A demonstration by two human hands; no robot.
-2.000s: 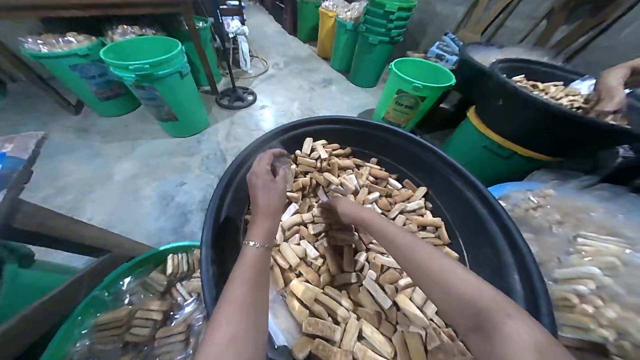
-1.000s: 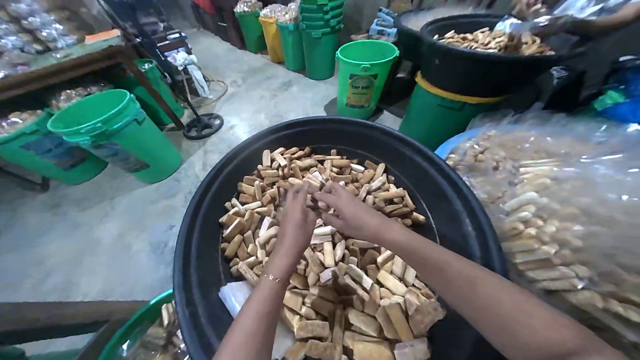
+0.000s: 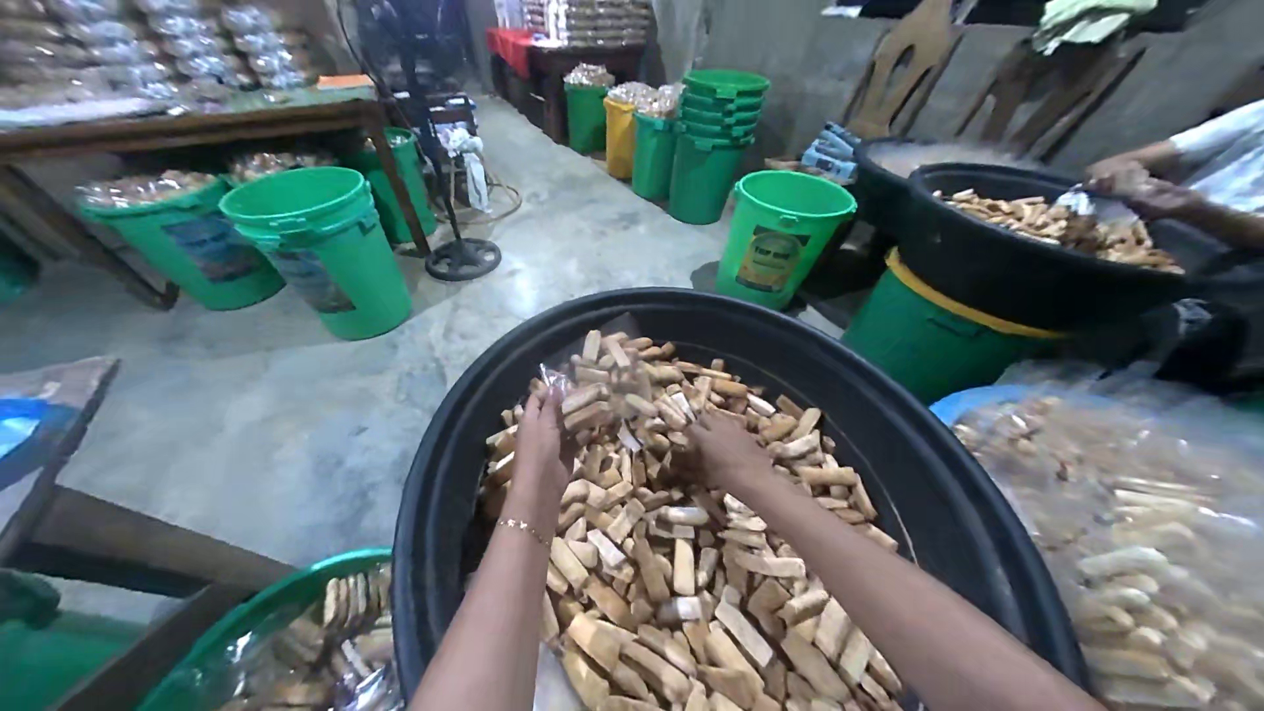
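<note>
A wide black plastic tub (image 3: 948,523) holds a heap of short toasted bread sticks (image 3: 681,563). My left hand (image 3: 543,434), with a bracelet at the wrist, grips a clear plastic bag (image 3: 555,380) at the left of the heap; bread sticks show in or just behind the bag. My right hand (image 3: 726,452) reaches into the heap beside it, its fingers partly hidden among the sticks, so its grip is unclear.
Green buckets stand left (image 3: 326,267) and ahead (image 3: 785,237). A pedestal fan base (image 3: 462,259) rests on the floor. At right, a co-worker's hands (image 3: 1136,188) are over another black tub (image 3: 1047,276). A large plastic bag of bread sticks (image 3: 1136,553) lies near right; a green tub (image 3: 247,612) of packed bags is lower left.
My hands, close together one second ago, are now apart, with the left on a clear bag and the right in the heap. The view has shifted.
</note>
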